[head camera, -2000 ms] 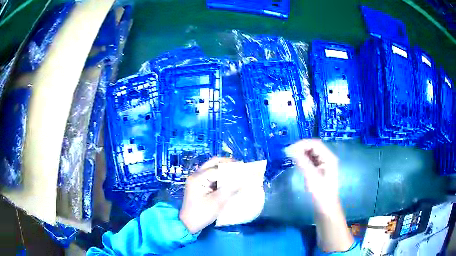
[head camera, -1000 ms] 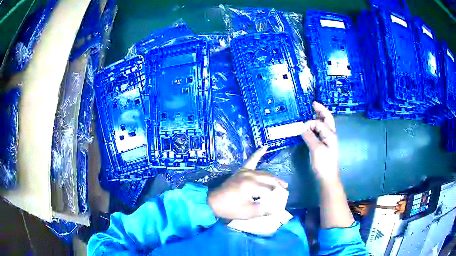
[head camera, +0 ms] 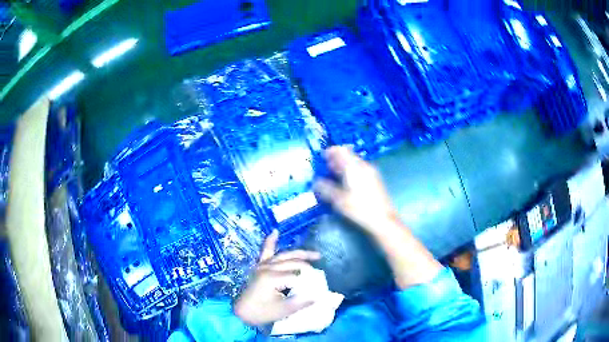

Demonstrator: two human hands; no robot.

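Note:
A blue plastic housing [head camera: 267, 150] lies in front of me with a white label [head camera: 294, 206] at its near end, on clear plastic film. My right hand [head camera: 354, 190] is at the housing's near right edge, fingers bent and blurred; whether it grips the edge cannot be told. My left hand [head camera: 284, 287] is below the housing and holds a white sheet [head camera: 314, 304] in its palm, with the index finger pointing up near the label. Two more housings [head camera: 163, 200] lie to the left, overlapping.
A labelled housing [head camera: 347, 87] and stacked housings [head camera: 441, 60] stand to the right. A single housing [head camera: 217, 25] lies at the back. Tan cardboard [head camera: 28, 220] is at the far left. The white machine [head camera: 501, 280] with a dark keypad [head camera: 541, 219] is at the lower right.
The view has turned and shifted right. The white label, earlier between my right fingers and the housing, now lies flat on it. My left hand still holds the white sheet.

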